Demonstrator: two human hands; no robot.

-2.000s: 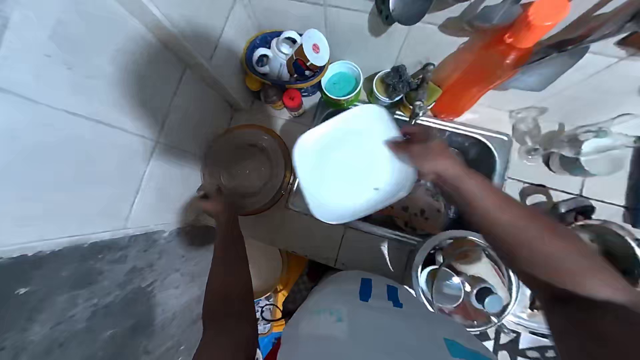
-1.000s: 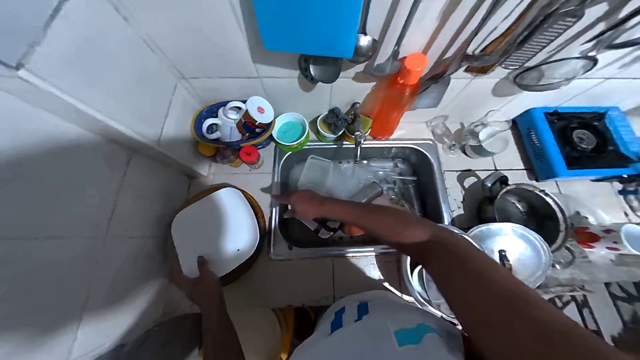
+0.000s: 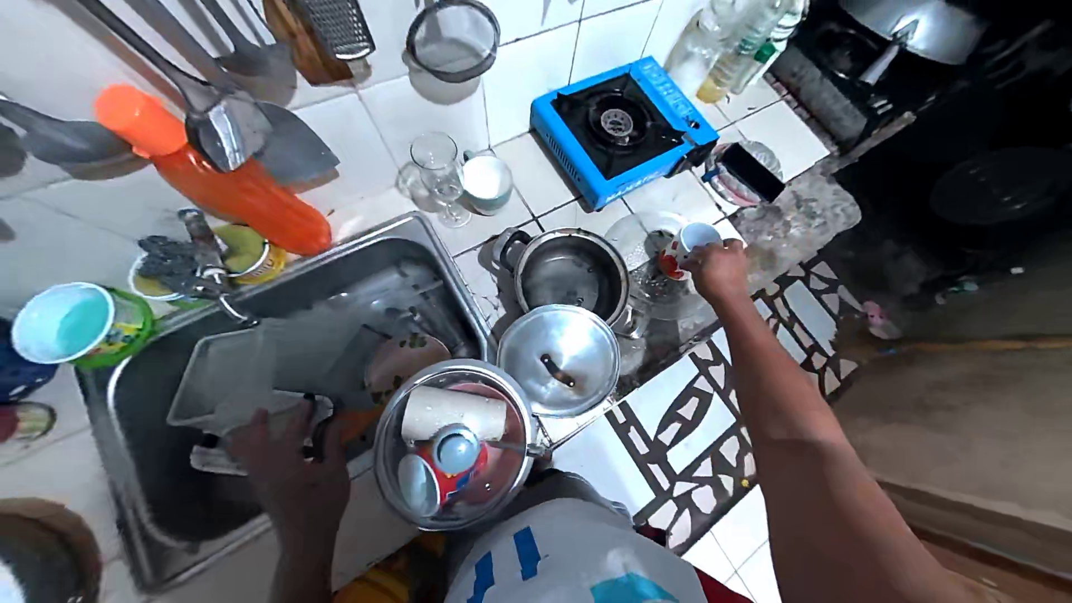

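My right hand (image 3: 718,268) grips a red-and-white cup (image 3: 688,247) by its side, above a clear plate (image 3: 645,243) on the counter. Over the near left part of the metal sink (image 3: 435,251), my left hand (image 3: 289,452) is spread and somewhat blurred; whether its fingertips touch anything is hard to tell. Beside it in the sink lie a translucent plastic container (image 3: 222,377) and a patterned dish (image 3: 406,364). A metal pot (image 3: 572,272) stands left of the cup, with a metal lid (image 3: 559,360) nearer to me. At the sink's near right corner, a metal bowl (image 3: 394,486) holds several cups.
A blue portable gas stove (image 3: 620,126) stands against the tiled wall. A stemmed glass (image 3: 440,167) and a mug (image 3: 486,180) are behind the sink, near an orange bottle (image 3: 234,188). Utensils hang above. A faucet (image 3: 213,260) reaches over the sink's back edge.
My left hand has left the white container at the far left and is over the sink. My right hand has moved from the sink to the cup. The view has swung right.
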